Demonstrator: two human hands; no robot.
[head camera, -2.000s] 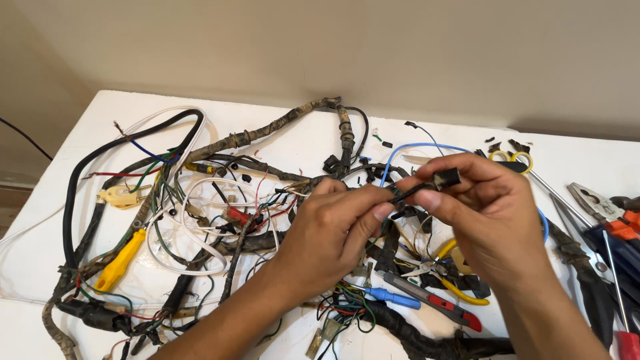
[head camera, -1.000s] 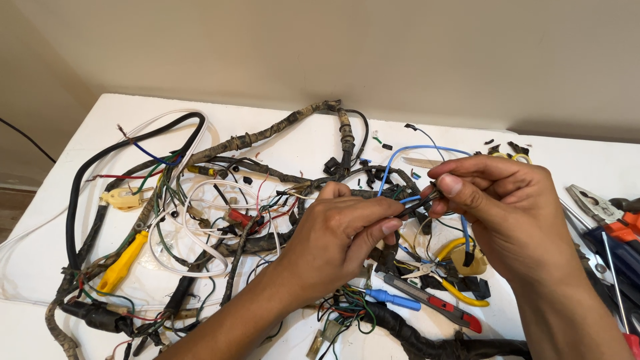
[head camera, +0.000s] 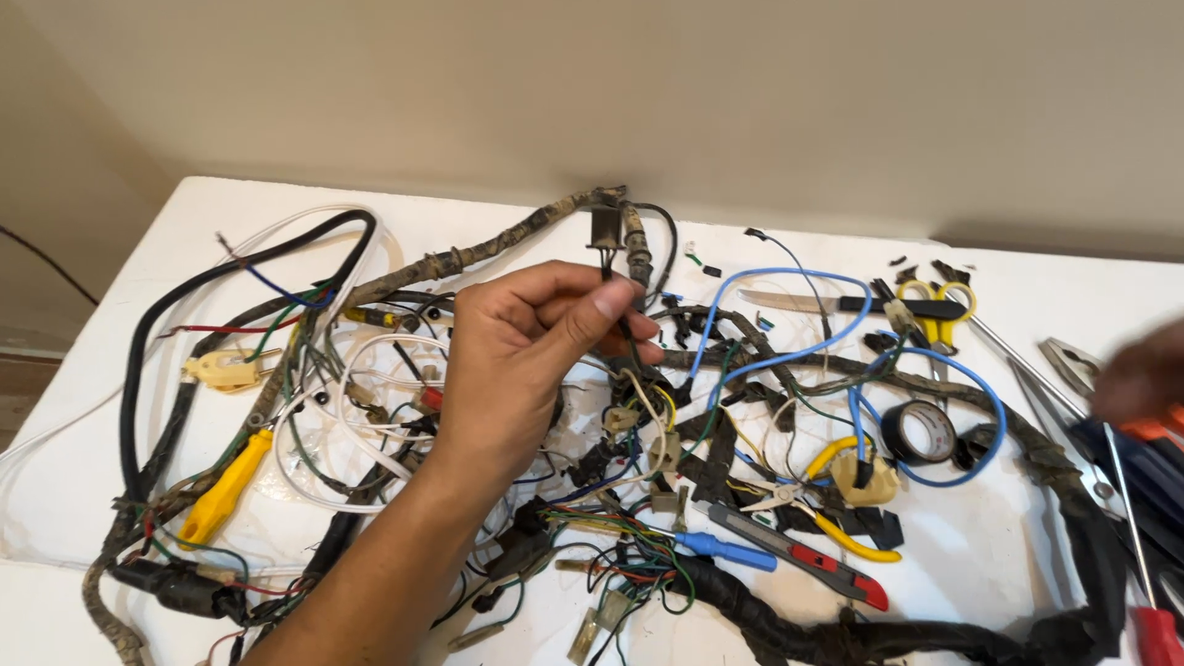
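Between its thumb and fingers, my left hand (head camera: 546, 333) pinches the dark wires just below a black plug connector (head camera: 606, 228), which points upward. Taped wiring harness branches (head camera: 499, 236) spread over the white table, with loose coloured wires and pale connectors around and under the hand. My right hand (head camera: 1142, 375) is a blur at the right edge, over pliers (head camera: 1068, 365) and other tools; its fingers cannot be made out. A loop of blue cable (head camera: 786, 273) lies right of my left hand.
A yellow screwdriver (head camera: 227, 490) lies at left. Right of centre are a blue-handled screwdriver (head camera: 726, 549), a utility knife (head camera: 805, 555), yellow-handled pliers (head camera: 846, 536), black tape (head camera: 918, 433), a knife (head camera: 814, 303) and yellow-handled scissors (head camera: 948, 310). A wall stands behind the table (head camera: 213, 194).
My right hand has left my left hand and the wires and moved to the right edge, over the tools. My left hand now holds the connector upright by its wires.
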